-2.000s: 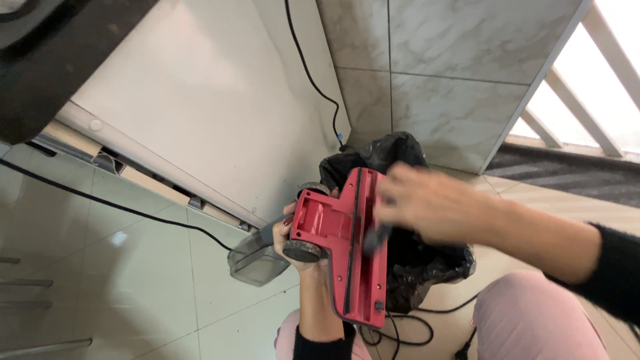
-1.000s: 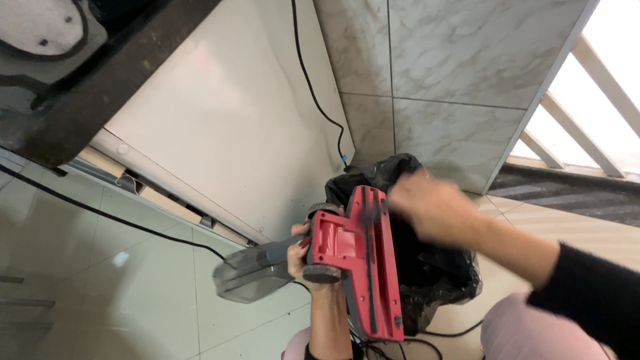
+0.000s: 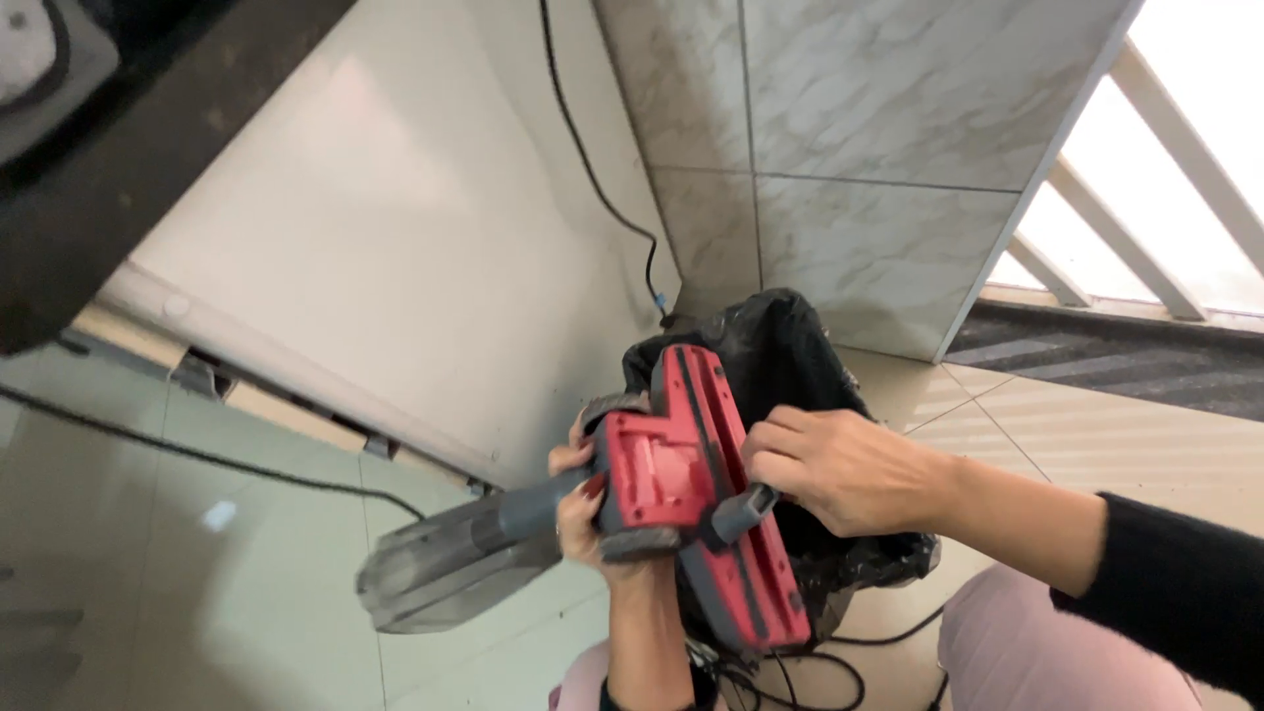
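Observation:
My left hand [image 3: 585, 504] grips the neck of a red vacuum cleaner floor head [image 3: 664, 479], its underside turned up with two dark wheels. A grey tube and a translucent grey body [image 3: 459, 563] extend to the left of it. My right hand [image 3: 825, 469] holds a small grey brush [image 3: 739, 515] against the long slot of the head; its bristle end looks dark and slightly blurred. Behind and under the head stands a bin lined with a black plastic bag [image 3: 780, 346].
A white panel [image 3: 395, 227] rises on the left, with a dark countertop edge [image 3: 188, 118] above. Black cable [image 3: 854, 681] lies coiled on the tiled floor below. Marble-look tiles [image 3: 869, 89] and pale railings [image 3: 1136, 178] stand on the right. My knees flank the work.
My right hand, blurred above the slot a second ago, is now lower along the head with the brush. The floor head stays in my left hand.

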